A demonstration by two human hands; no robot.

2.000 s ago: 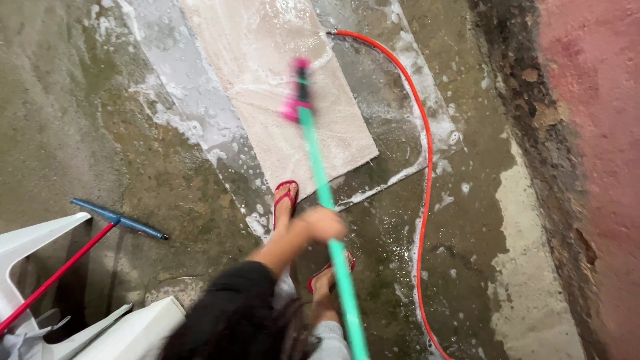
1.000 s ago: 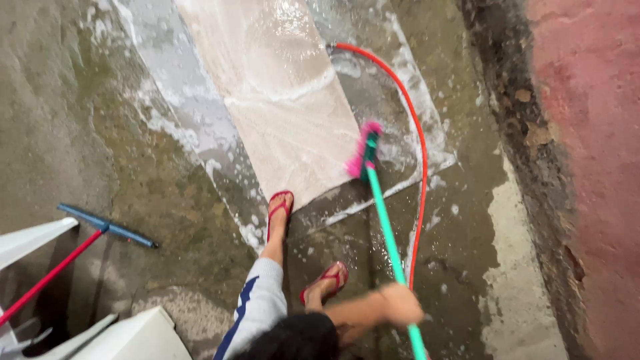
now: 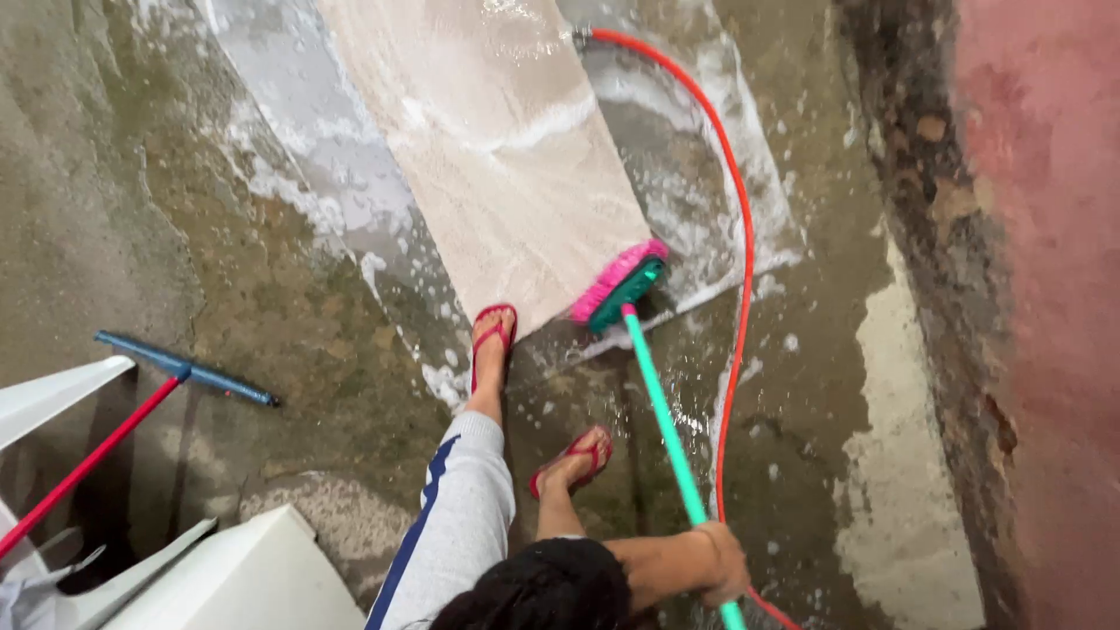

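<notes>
My left hand [image 3: 722,563] is closed around the turquoise handle of a scrub broom [image 3: 669,420] near the bottom of the view. The arm, in a black sleeve [image 3: 538,591], comes in from the bottom centre. The broom's green head with pink bristles [image 3: 619,278] rests at the lower right corner of a wet beige mat [image 3: 516,192]. Foam runs in a band across the mat. My left foot in a red flip-flop [image 3: 493,341] is at the mat's lower left corner; the right foot [image 3: 573,459] stands behind it on wet concrete. My right hand is out of view.
An orange hose [image 3: 745,236] curves right of the mat. A blue squeegee [image 3: 188,366] with a red handle lies at the left, near white plastic furniture [image 3: 236,577]. Soapy water spreads over the concrete floor [image 3: 289,420]. A worn pink surface [image 3: 1041,262] borders the right.
The broom head has moved from the middle of the mat to its lower right corner. My left hand has moved right and down with the handle.
</notes>
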